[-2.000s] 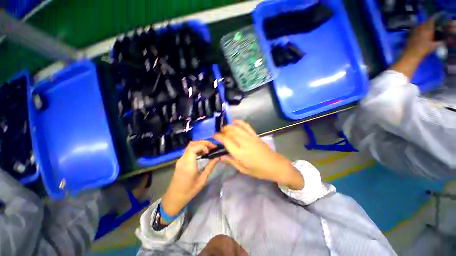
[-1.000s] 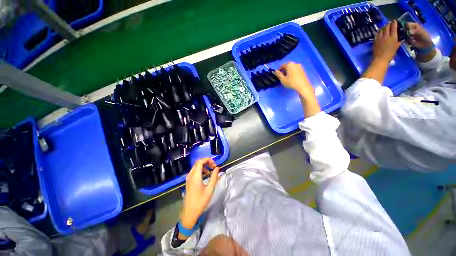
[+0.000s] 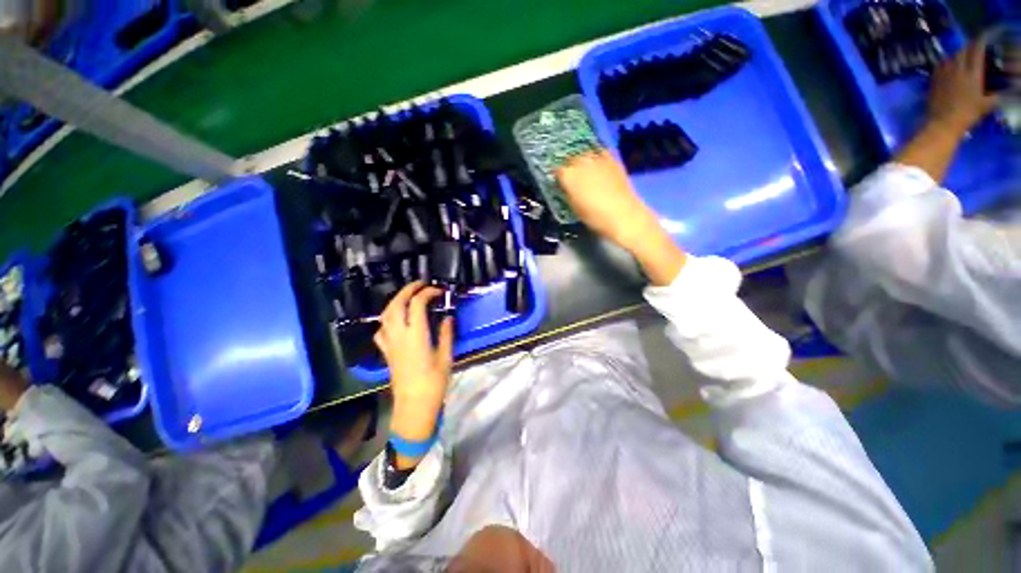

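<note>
My left hand [image 3: 414,345] is at the front edge of the blue parts tray [image 3: 526,325], which is crowded with black housings [image 3: 448,260]. Its fingers curl around a black housing [image 3: 440,318]. My right hand [image 3: 600,199] reaches over the clear box of small green circuit boards [image 3: 556,125]; its fingertips are down at the boards and hidden, so I cannot tell whether it grips one. The right blue tray [image 3: 773,218] holds two rows of black units [image 3: 661,147], a long one at the far end and a shorter one nearer.
A blue tray [image 3: 230,336] at left holds one small dark piece [image 3: 152,257]. Other trays of dark parts stand beyond it and at far right. A neighbour's hand [image 3: 955,95] is at the right and a sleeve [image 3: 73,470] at the left. A green conveyor [image 3: 370,50] runs behind.
My right hand has moved left from the row of units in the right tray to the circuit board box. My left hand has moved forward onto the parts tray and taken hold of a housing.
</note>
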